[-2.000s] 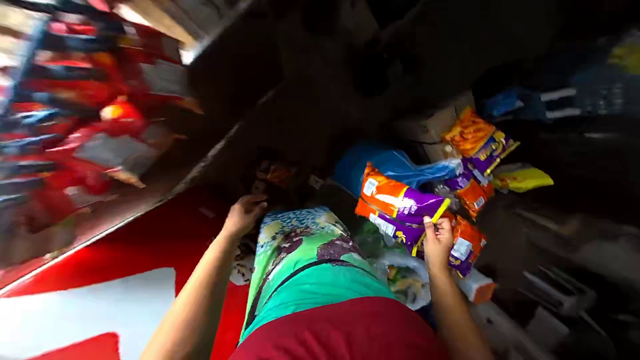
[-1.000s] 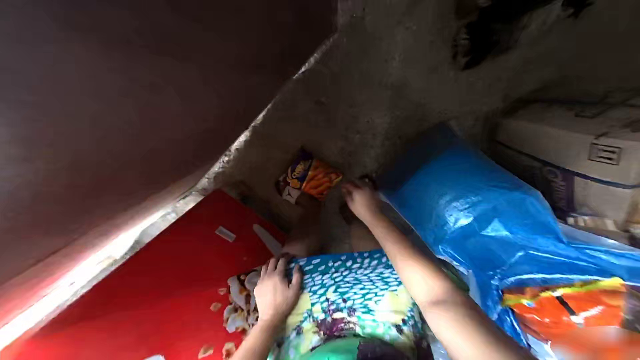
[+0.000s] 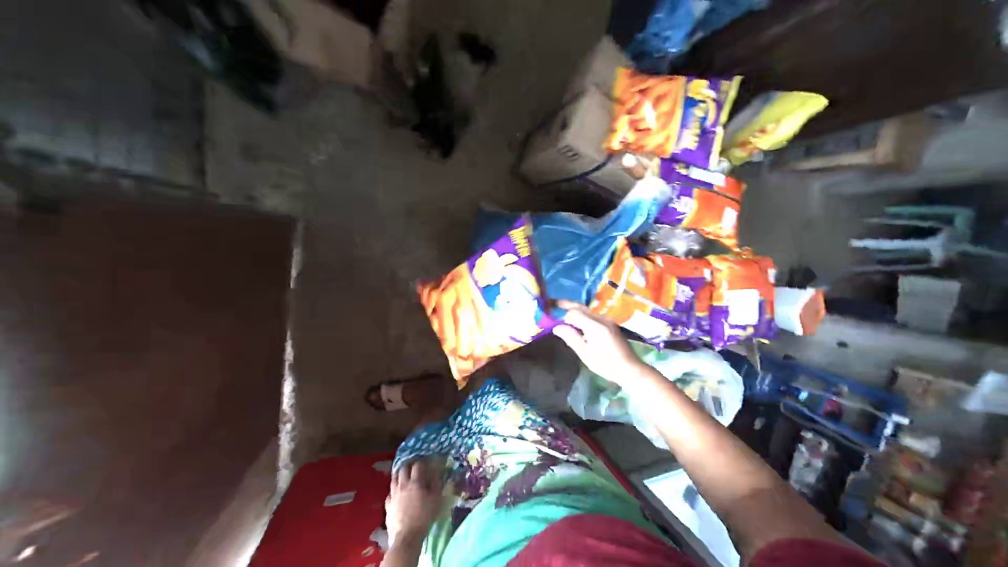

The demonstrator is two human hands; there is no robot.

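My right hand (image 3: 600,343) pinches the edge of an orange and purple snack bag (image 3: 490,295), holding it above the floor in front of my lap. My left hand (image 3: 413,496) rests on the patterned cloth (image 3: 504,449) over my legs, with no object visible in it; its fingers are partly blurred. Several similar bags (image 3: 740,299) lie to the right of the held one, and another orange and purple bag (image 3: 650,114) lies farther off. A blue plastic bag (image 3: 579,248) sits just behind the held bag.
A cardboard box (image 3: 563,146) stands behind the bags, with a yellow packet (image 3: 776,124) to its right. A whitish plastic bag (image 3: 685,386) is beside my right forearm. The red surface (image 3: 331,512) lies at lower left, below a dark wall (image 3: 142,354). Household items crowd the right side.
My right hand, seen low near the floor without a bag a second ago, now holds a snack bag. My left hand stays on the cloth. The view has turned widely.
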